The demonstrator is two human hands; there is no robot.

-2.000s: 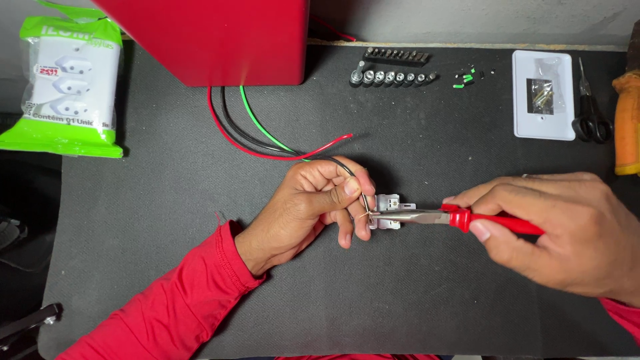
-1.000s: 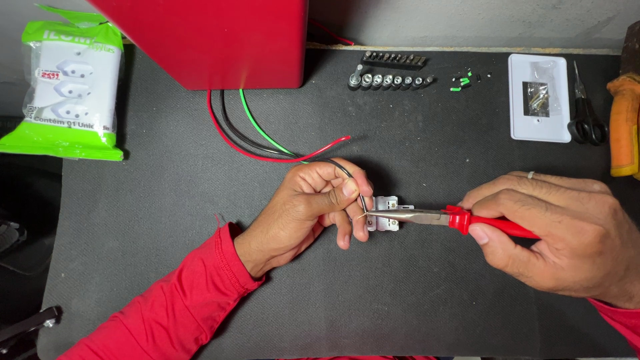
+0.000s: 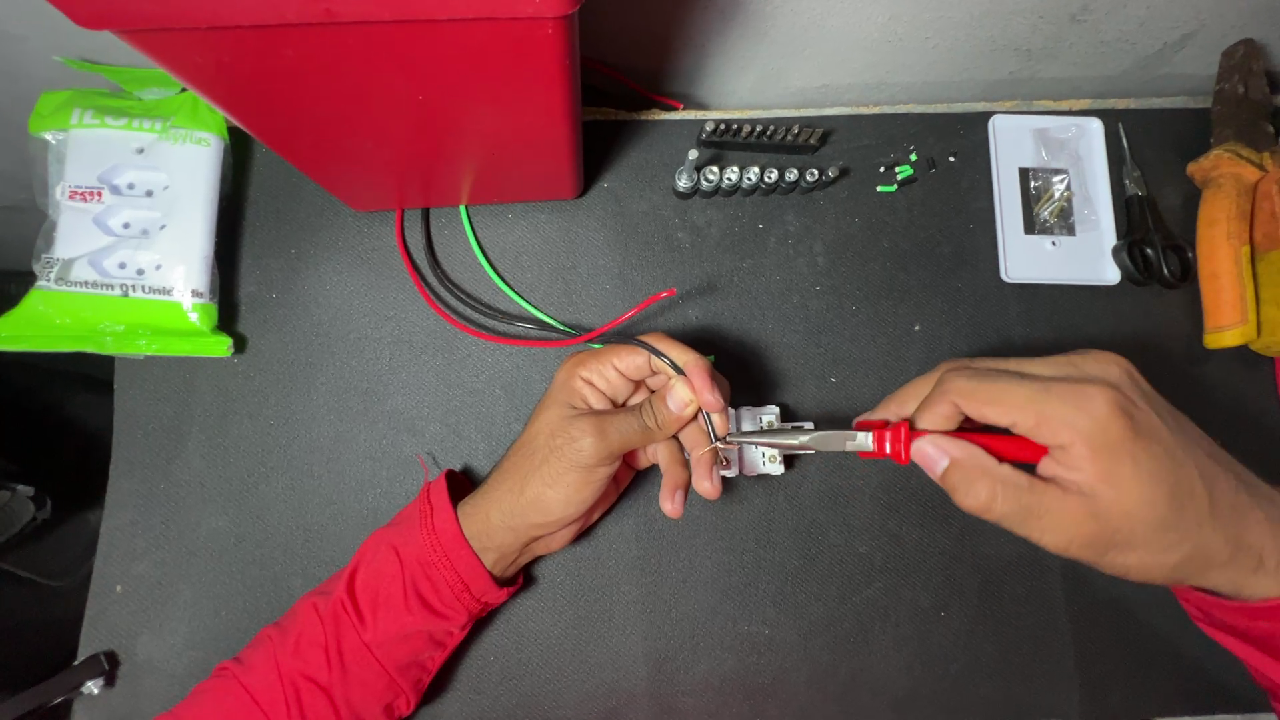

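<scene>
Between its thumb and fingers my left hand [image 3: 625, 425] holds a black wire [image 3: 655, 352] whose stripped copper end points down. My right hand [image 3: 1060, 450] grips the red handles of long-nose pliers [image 3: 820, 440]. The plier tips meet the bare copper strands just beside my left fingertips; whether the jaws are closed on them cannot be told. Under the tips lies a white outlet module [image 3: 762, 462] with screw terminals, its left part hidden by my left fingers. A red wire [image 3: 500, 342] and a green wire [image 3: 490, 268] come from beneath the red box, the green one passing behind my left hand.
The red box [image 3: 380, 110] stands at the back left beside a packaged outlet set [image 3: 130, 220]. Socket bits [image 3: 750, 180], a bit strip [image 3: 760, 137] and insulation scraps [image 3: 900, 175] lie behind my hands. A white wall plate [image 3: 1055, 255], scissors [image 3: 1150, 240] and orange-handled pliers [image 3: 1228, 250] are at the right.
</scene>
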